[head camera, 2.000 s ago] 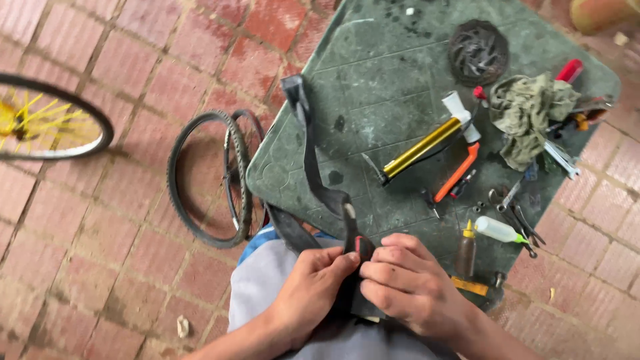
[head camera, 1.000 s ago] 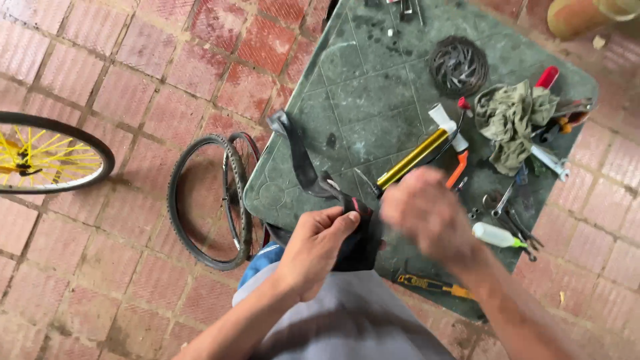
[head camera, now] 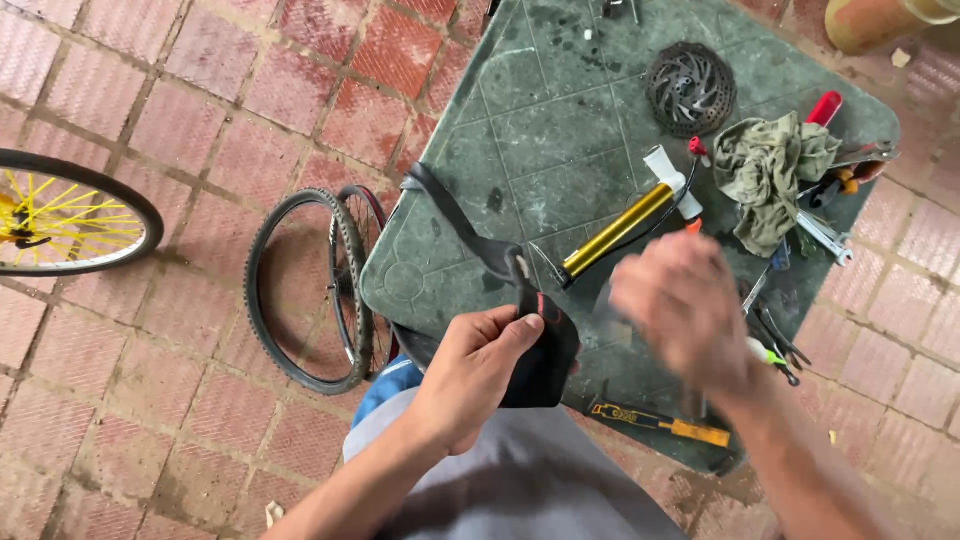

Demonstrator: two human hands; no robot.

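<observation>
My left hand (head camera: 487,360) pinches a black rubber inner tube (head camera: 457,214) at a spot with a red outline on it. The flattened tube runs up over the corner of the green table (head camera: 427,262), and a wider black fold hangs below my fingers. My right hand (head camera: 675,307) is blurred, raised to the right of the tube and apart from it; whether it holds something cannot be made out. Just beyond it lies a gold and white hand pump (head camera: 619,229) with a black hose and a red-tipped end.
On the table are a brake disc (head camera: 690,88), a green rag (head camera: 765,176), wrenches (head camera: 821,232), a red handle (head camera: 825,109) and a yellow-and-black tool (head camera: 660,424). Bicycle wheels (head camera: 300,375) stand left of the table, and a yellow-spoked wheel (head camera: 82,259) is at far left.
My right hand has left the tube, where both hands were together two seconds ago, and moved to the right. My left hand still pinches the tube.
</observation>
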